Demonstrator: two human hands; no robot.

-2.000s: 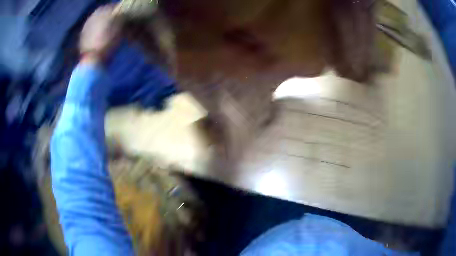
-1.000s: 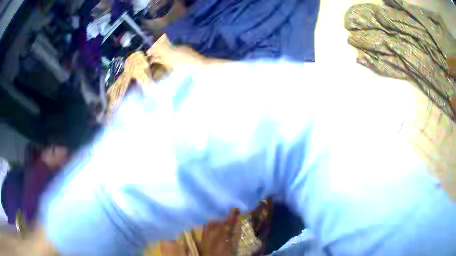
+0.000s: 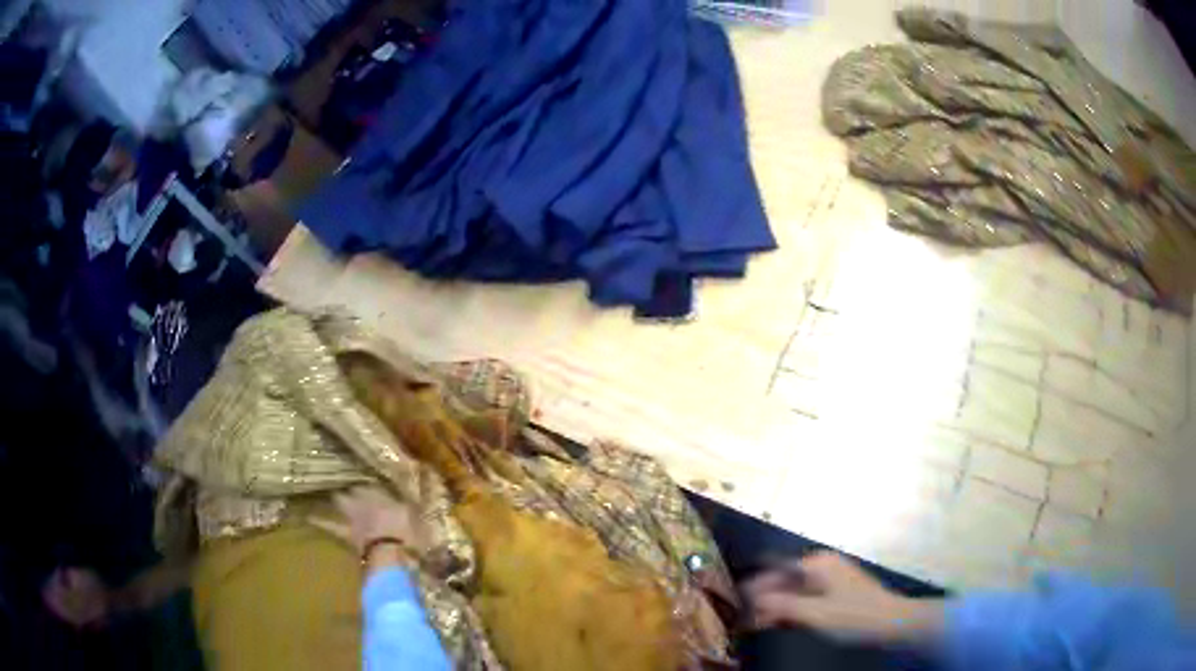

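Observation:
A heap of tweed jackets [image 3: 269, 420] with mustard lining [image 3: 551, 577] hangs along the near-left table edge, its folds bunched. My left hand [image 3: 374, 519], with a red band at the wrist, lies in the left part of this heap, over the lining and against a tweed fold. Its fingertips are partly hidden, so its grip is unclear. My right hand [image 3: 826, 598] is at the heap's right end, below the table edge. Its fingers are curled and blurred beside dark cloth; whether they hold anything cannot be told.
Navy garments [image 3: 564, 157] lie piled at the table's far left. Another crumpled tweed garment [image 3: 997, 144] lies at the far right. The pale table [image 3: 735, 393] has pen lines. Cluttered items fill the floor at left. A blurred hand of another person [image 3: 76, 596] shows at the lower left.
The light blue sleeve that filled the middle of the view has moved away. My hands are now apart at the tweed heap, and the navy pile and table are uncovered.

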